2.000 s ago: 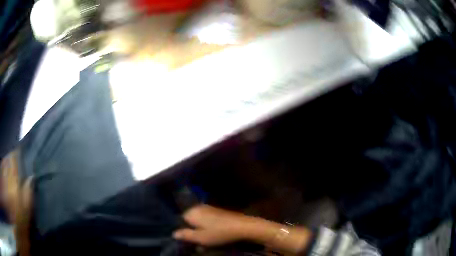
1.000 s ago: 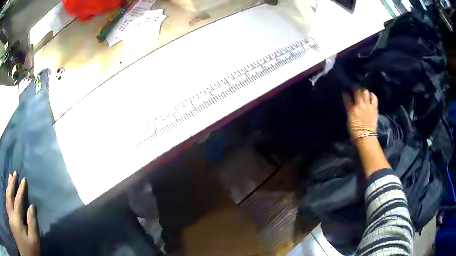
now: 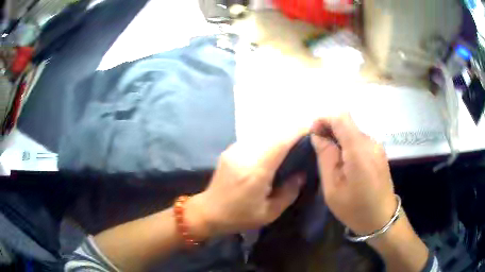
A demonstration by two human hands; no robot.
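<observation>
A dark cloth piece (image 3: 295,163) is held up between my two hands in front of the table's front edge. My left hand (image 3: 247,186) grips it with the fingers curled around it. My right hand (image 3: 353,178) pinches its upper edge between thumb and fingertips, close to the left fingertips. The picture is blurred there, so I cannot tell which edge is held. A grey-blue garment panel (image 3: 175,117) lies creased on the white table at left, with its right edge near the needle area.
The sewing machine head (image 3: 412,37) stands at upper right. A red cloth (image 3: 314,11) and a pale paper (image 3: 337,50) lie on the tan bed. Darker cut panels (image 3: 69,69) lie at far left. A printed ruler (image 3: 417,137) runs along the table's front at right.
The view has swung left. My right hand has come up from the dark cloth heap at right, and my left hand has left the grey-blue panel. Both hands now hold dark cloth together.
</observation>
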